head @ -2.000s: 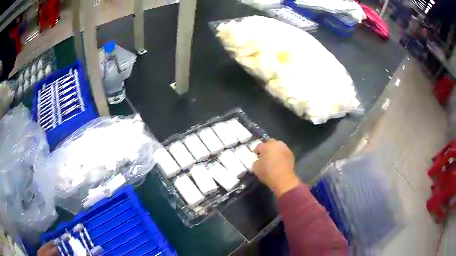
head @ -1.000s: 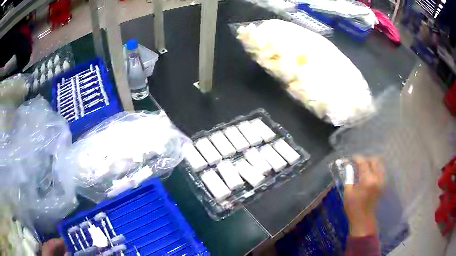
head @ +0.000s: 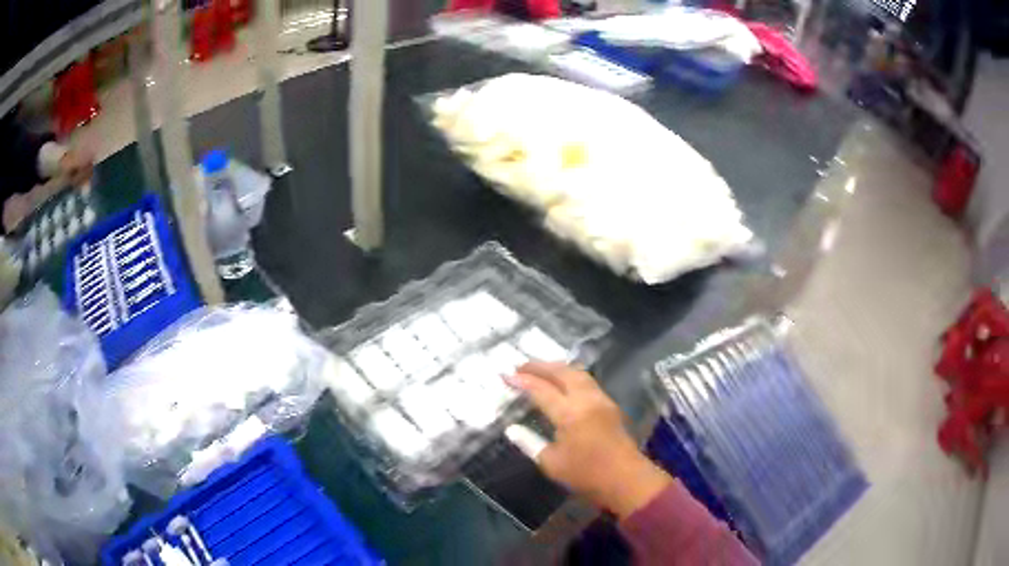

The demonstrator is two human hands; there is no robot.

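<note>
My right hand (head: 586, 437) is over the front right of a clear blister tray (head: 404, 486) with white blocks (head: 481, 315) in two rows. An empty clear tray (head: 487, 271) lies over the blocks, a little askew. My fingertips touch its film, with thumb and fingers apart. A white patch shows at my thumb tip; I cannot tell if it is a covering or a part. A blue parts tray (head: 260, 503) at the bottom left holds a few white stem parts (head: 166, 544) in its near left corner. My left hand is out of the picture.
Stacked empty clear trays (head: 763, 431) stand at the right. A large cream-parts bag (head: 592, 177) lies behind. At left are a bag of white parts (head: 210, 381), another blue tray (head: 166, 265), a water bottle (head: 227, 227) and rack legs (head: 367, 133).
My right hand has come back left from the stack at the right, and an empty clear tray now lies over the filled one. My left hand has gone out of the picture. The view has shifted.
</note>
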